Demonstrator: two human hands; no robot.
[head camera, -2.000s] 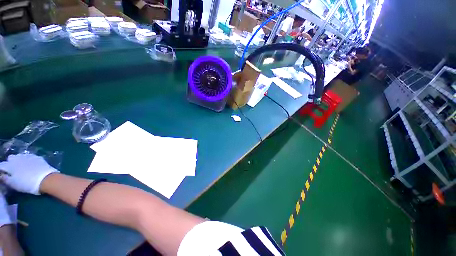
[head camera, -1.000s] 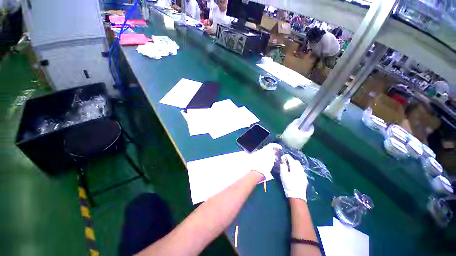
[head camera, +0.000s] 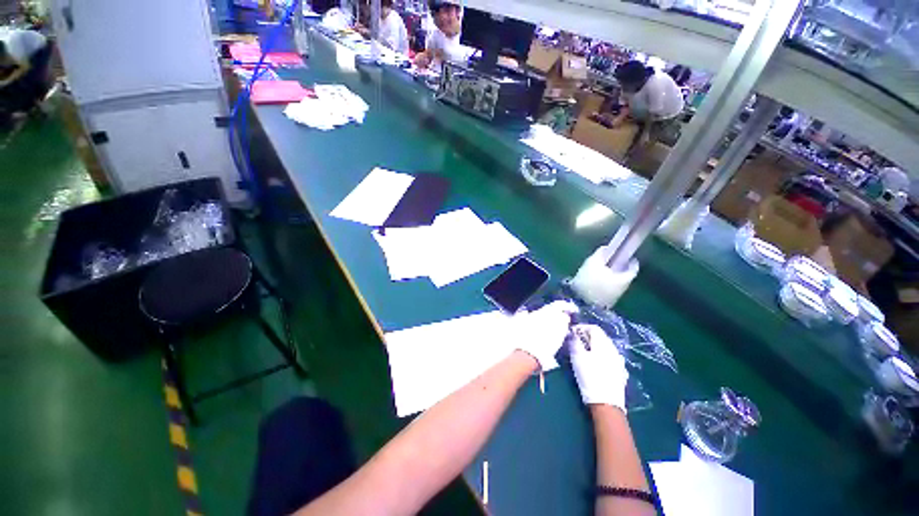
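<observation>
My left hand (head camera: 545, 333), in a white glove, and my right hand (head camera: 599, 369), in a white glove with a dark beaded bracelet above it, meet near the white foot of a metal post. A small dark workpiece (head camera: 578, 335) is between their fingertips, mostly hidden; its kind cannot be told. Crinkled clear plastic film (head camera: 645, 345) lies right beside and behind my right hand. A smartphone (head camera: 516, 284) lies behind my left hand. A white paper sheet (head camera: 443, 361) lies under and left of my left forearm.
A clear glass bottle (head camera: 711, 429) and white paper (head camera: 702, 489) lie right. White sheets (head camera: 453, 247) and a dark sheet (head camera: 416, 201) lie further back. The post (head camera: 685, 141) rises behind my hands. A black bin (head camera: 136, 257) and stool (head camera: 197, 289) stand left. Wrapped round units (head camera: 805, 300) line the rear.
The view has swung left from the fan side to the bin side since the first frame. Over the last second it has shifted slightly; my hands stay together at the same place.
</observation>
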